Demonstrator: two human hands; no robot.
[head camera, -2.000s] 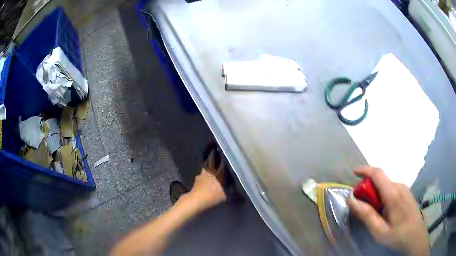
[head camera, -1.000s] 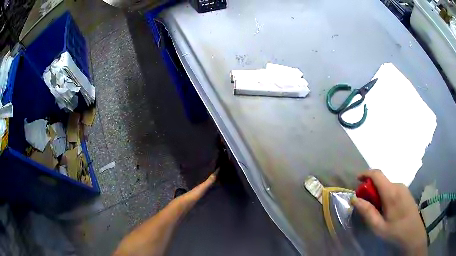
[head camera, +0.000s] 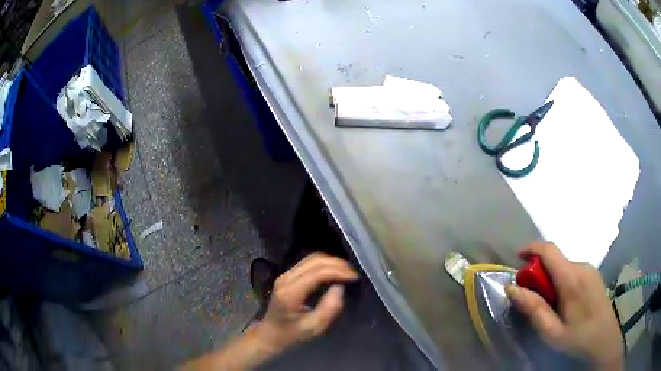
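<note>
My right hand (head camera: 572, 311) is closed on the red handle of the electric iron (head camera: 496, 296), which stands on the grey table at the lower right. The rounded, marked end of the pressing template (head camera: 456, 267) sticks out from under the iron's rim; the rest is hidden. My left hand (head camera: 308, 293) is off the table, beside its near edge, with the fingers curled and thumb apart. I see nothing in it. Folded pressed strips (head camera: 391, 109) lie in a white bundle on the table. Green-handled scissors (head camera: 513, 141) lie partly on the stack of white pieces (head camera: 580, 174).
The table edge (head camera: 319, 181) runs diagonally between my hands. A blue plastic crate (head camera: 69, 250) with white and brown scraps stands on the floor at left. The green coiled cord (head camera: 638, 285) and pale pieces (head camera: 632, 308) lie at the right. A white container (head camera: 630, 43) is at the upper right.
My left hand has come up from the dark area below the table edge and now shows with its fingers curled. The right hand and iron have barely moved. The view has shifted slightly.
</note>
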